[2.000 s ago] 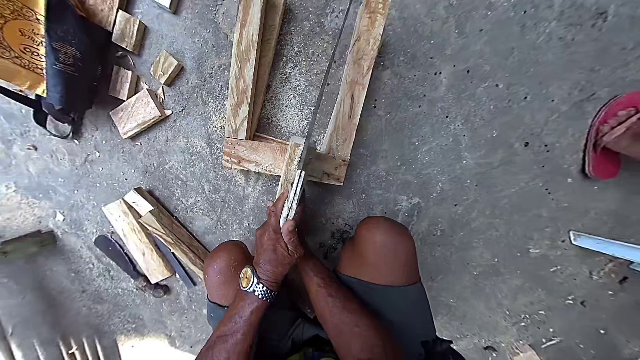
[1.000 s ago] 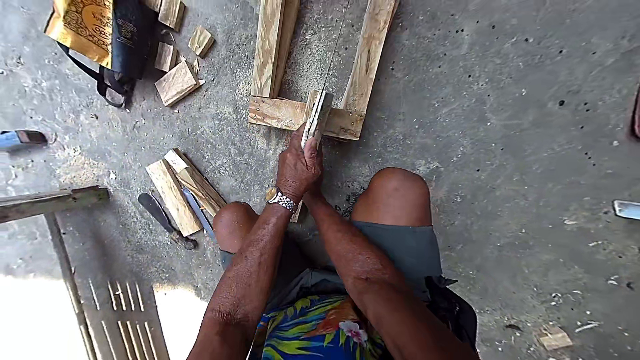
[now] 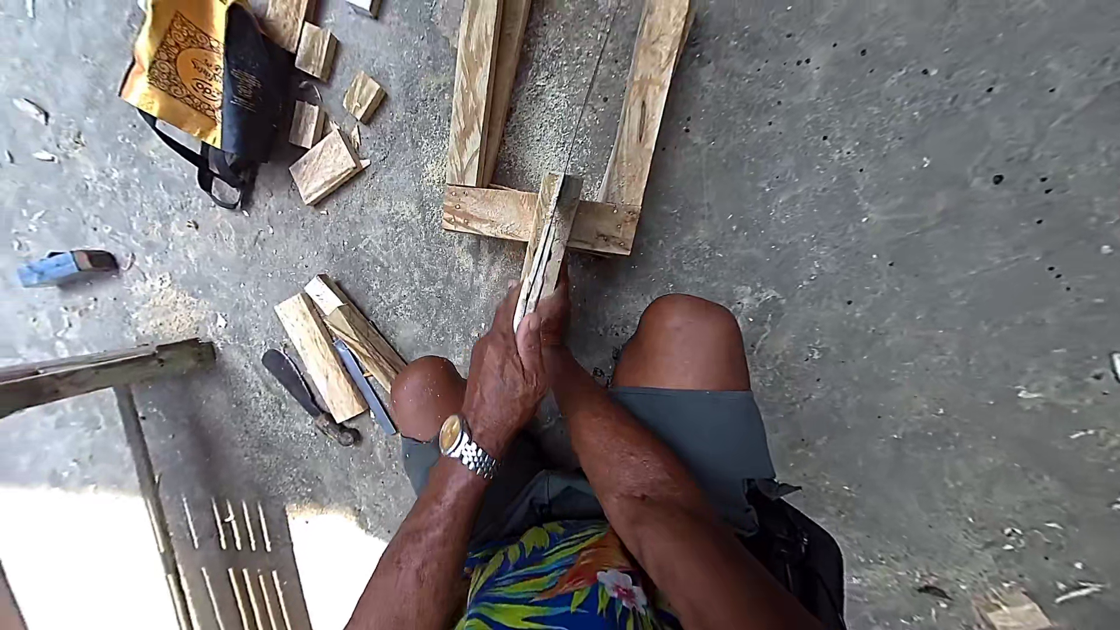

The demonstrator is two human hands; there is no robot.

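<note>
My left hand (image 3: pixel 506 376), with a watch on its wrist, is closed around the near end of a short piece of wood (image 3: pixel 558 206) with dark slits along it. The far end of the piece lies over the wooden crosspiece (image 3: pixel 490 210) of a frame. My right hand (image 3: pixel 553 315) is pressed against the other side, its fingers mostly hidden, so its grip cannot be told. A thin saw blade (image 3: pixel 588 103), seen nearly edge-on, runs away from the wood between the frame's long boards; its handle is not clearly visible.
Left are wood offcuts (image 3: pixel 325 164), a yellow and black bag (image 3: pixel 188 74), a blue tool (image 3: pixel 66 268), and two boards (image 3: pixel 319 359) beside a hammer-like tool (image 3: pixel 302 385) and a blue-grey strip (image 3: pixel 366 387). A weathered beam (image 3: pixel 105 367) juts in at left. Sawdust lies within the frame.
The saw blade, plain beside the wood two seconds ago, now shows only as a thin line. A foot in a red sandal, earlier at the right edge, is out of view. The view has shifted.
</note>
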